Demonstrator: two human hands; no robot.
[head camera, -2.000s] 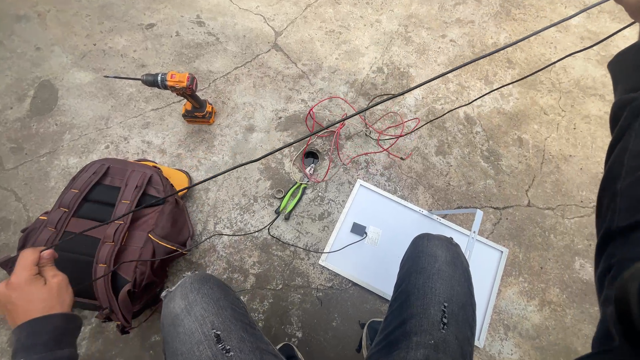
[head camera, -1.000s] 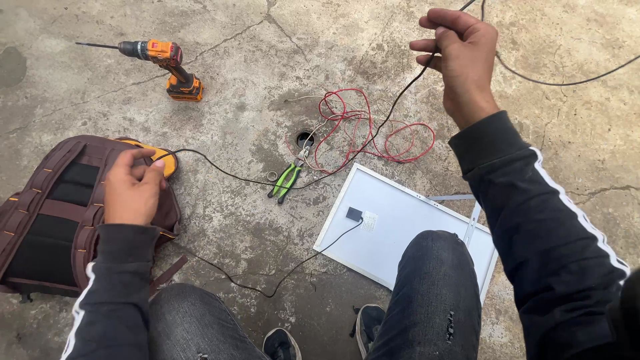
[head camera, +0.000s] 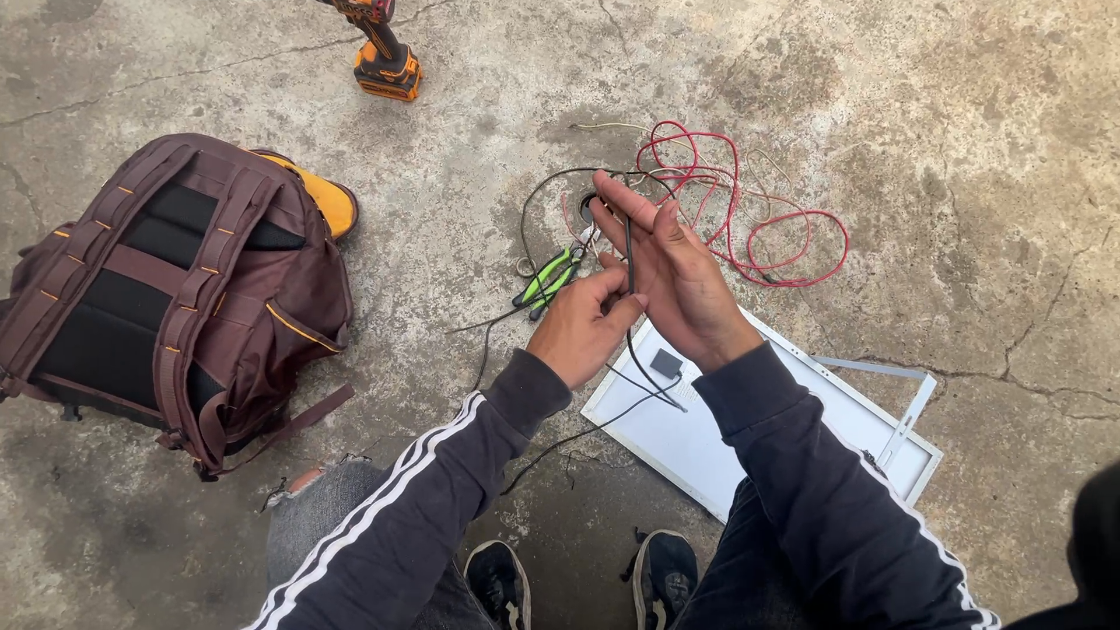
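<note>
My left hand (head camera: 591, 324) pinches a black cable (head camera: 631, 262) between thumb and fingers. Close beside it, my right hand (head camera: 669, 271) is raised with its palm turned up and its fingers extended; the cable runs up across this palm. One end of cable hangs below the hands over the back of a white-framed panel (head camera: 770, 437), which has a small black box (head camera: 666, 363) with a thin black lead. Green-handled pliers (head camera: 544, 278) lie just left of the hands, partly under black cable. Beyond the right hand lies a loose tangle of red wire (head camera: 809, 213) and pale wire.
A maroon backpack (head camera: 254, 324) with yellow trim lies on the cracked concrete at the left. An orange and black cordless drill (head camera: 385, 66) stands at the top edge, partly cut off. A metal bracket (head camera: 910, 407) sticks out from the panel's right side. My shoes are at the bottom.
My hands were wide apart along the black cable and have come together above the pliers and panel. The right hand has come down and inward, its fingers now extended.
</note>
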